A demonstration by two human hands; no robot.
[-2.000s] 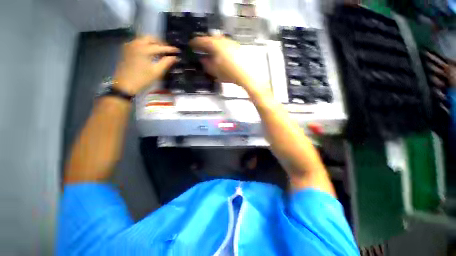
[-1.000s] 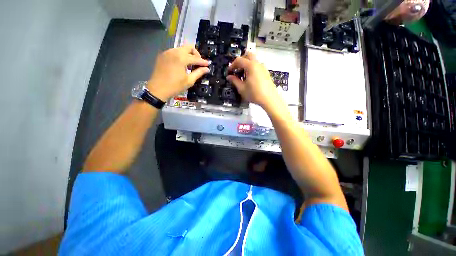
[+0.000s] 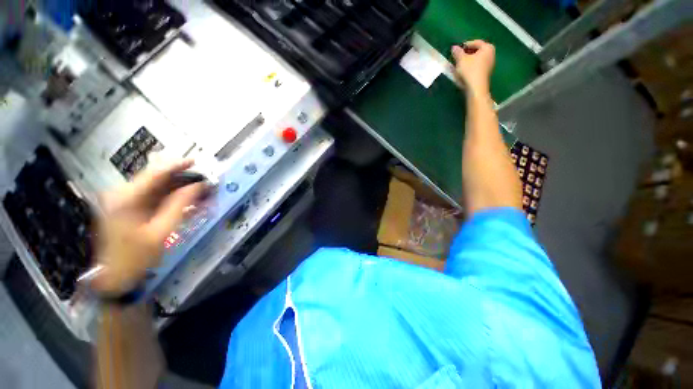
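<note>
My left hand (image 3: 144,220) is blurred, over the front of the white machine (image 3: 220,91); a small black part (image 3: 190,178) shows between its thumb and fingers. My right hand (image 3: 475,64) is stretched out over the green conveyor belt (image 3: 418,129), beside a white paper label (image 3: 420,66). Its fingertips are pinched together with a small dark thing (image 3: 469,50) between them, too small to make out well. The left black fixture (image 3: 49,220) is at the left edge, partly behind my left hand. Another black fixture (image 3: 137,26) is at the top left.
Black blister trays (image 3: 334,45) lie between machine and belt. A red button (image 3: 289,135) is on the machine's front edge. An open cardboard box (image 3: 395,216) with clear plastic bags and a filled parts tray (image 3: 530,178) are low on the right. A metal rail (image 3: 585,64) crosses the upper right.
The view has turned right, towards the belt. Both hands have left the left fixture: my right hand has moved far right over the belt, my left hand to the machine's front with a black part.
</note>
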